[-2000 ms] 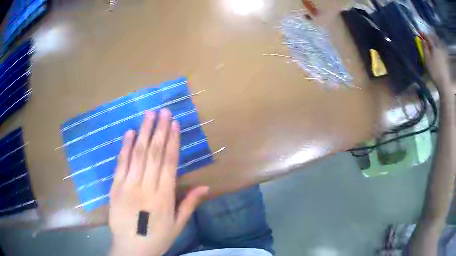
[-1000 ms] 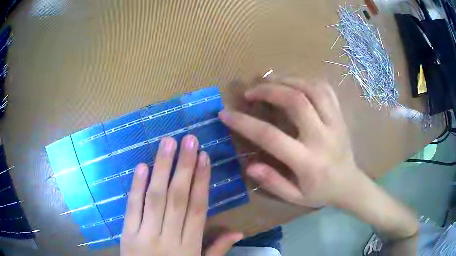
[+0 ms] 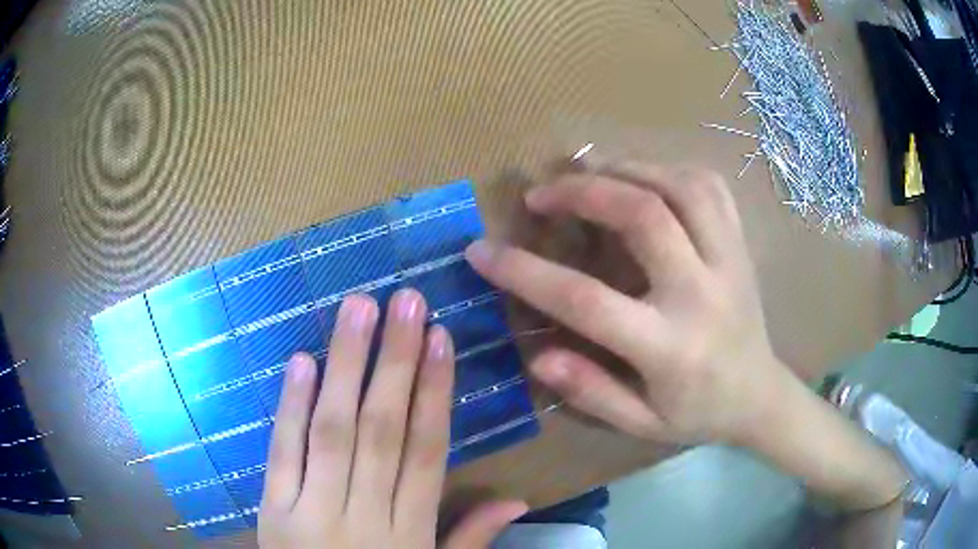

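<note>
The joined blue solar cell pieces (image 3: pixel 257 290) lie on the tan tabletop, bright at their left end, with pale busbars across them and short ribbon ends past the left and right edges. My left hand (image 3: pixel 365 429) rests flat on their lower middle, fingers slightly spread, hiding part of the cells. My right hand (image 3: pixel 654 311) is palm down at their right edge, fingers bent and apart. One fingertip touches the edge near a busbar end. I see nothing clearly held in it. A short silver strip (image 3: pixel 582 152) shows just above its knuckles.
A pile of loose tabbing ribbon (image 3: pixel 799 118) lies at the upper right. Beyond it are a black holder (image 3: pixel 944 129) with a yellow sponge (image 3: pixel 913 169) and dark cables. Dark striped cell assemblies (image 3: pixel 32 461) are cut off at the left edge. The table's front edge curves below.
My right hand has come from the black equipment at the far right to the cells' right edge. Over the last second both hands have hardly moved; the view shifted slightly.
</note>
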